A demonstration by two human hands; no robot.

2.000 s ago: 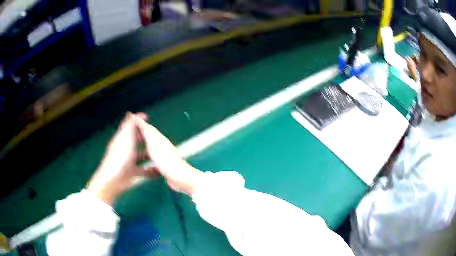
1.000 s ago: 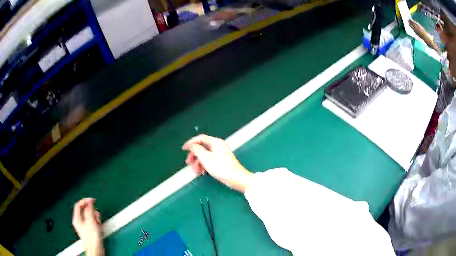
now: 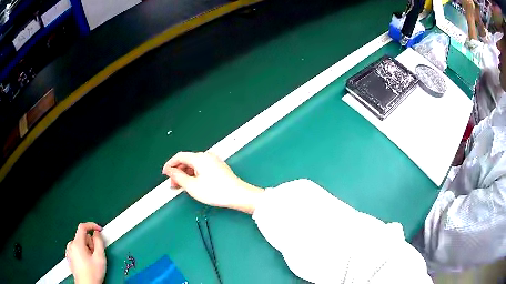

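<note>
My right hand [image 3: 205,178] rests over the white edge strip [image 3: 258,125] with its fingers curled; no object shows in it. My left hand [image 3: 87,252] is at the lower left by the same strip, fingers curled, with no object showing. The tweezers [image 3: 208,249] lie on the green mat below my right hand, prongs pointing up the picture. The blue sheet [image 3: 158,273] is cut off by the bottom edge. A small pile of tiny dark components [image 3: 130,264] lies between my left hand and the sheet.
A black parts tray [image 3: 377,90] and a round dish [image 3: 431,80] sit on a white sheet [image 3: 413,136] at right. A person in white [image 3: 471,222] is beside them. A small black item [image 3: 18,251] lies on the dark-green belt [image 3: 138,161]. A blue container [image 3: 404,33] stands top right.
My hands were together two seconds ago and are now apart. Since one second ago the view has shifted, and both hands appear slightly further left in the picture.
</note>
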